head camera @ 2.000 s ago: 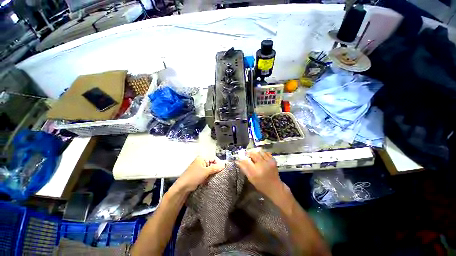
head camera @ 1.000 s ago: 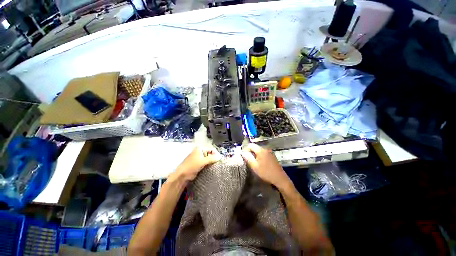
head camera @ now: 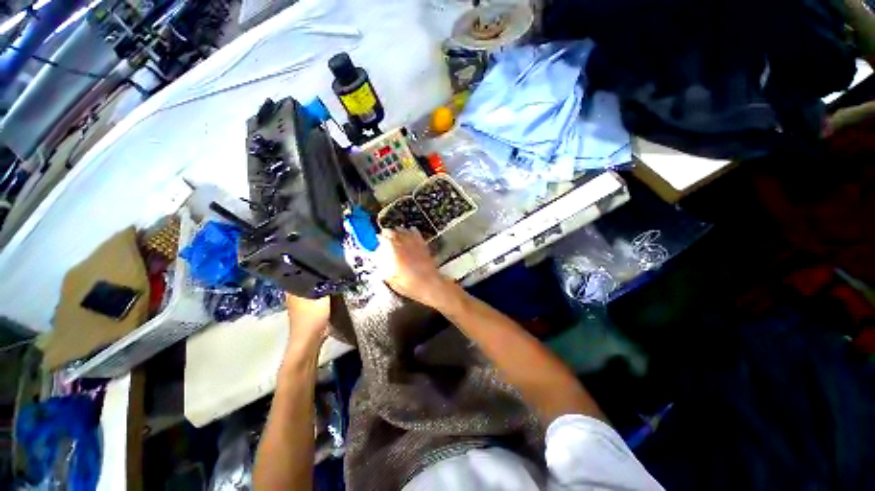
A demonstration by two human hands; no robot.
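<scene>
The brown-grey garment (head camera: pixel 393 369) runs from my lap up to the front end of the dark button-sewing machine (head camera: pixel 293 201). My left hand (head camera: pixel 309 315) is at the lower left of the machine head, its fingers hidden behind the head. My right hand (head camera: pixel 408 267) is right of the machine front, over the garment's upper edge and close to the blue strip (head camera: pixel 363 228) and the button tray (head camera: pixel 443 205). Its fingertips are blurred, and what they hold is unclear. The needle area is hidden.
A black bottle with a yellow label (head camera: pixel 356 94) and a keypad box (head camera: pixel 390 164) stand behind the tray. Light blue cloth (head camera: pixel 547 105) lies right of them. A white basket (head camera: pixel 158 336) with cardboard and a phone is at the left, beside a blue bag (head camera: pixel 213 254).
The view has turned and tilted, with the machine now further left. My hands have moved apart: the left to the machine's left side, the right up towards the blue strip and tray.
</scene>
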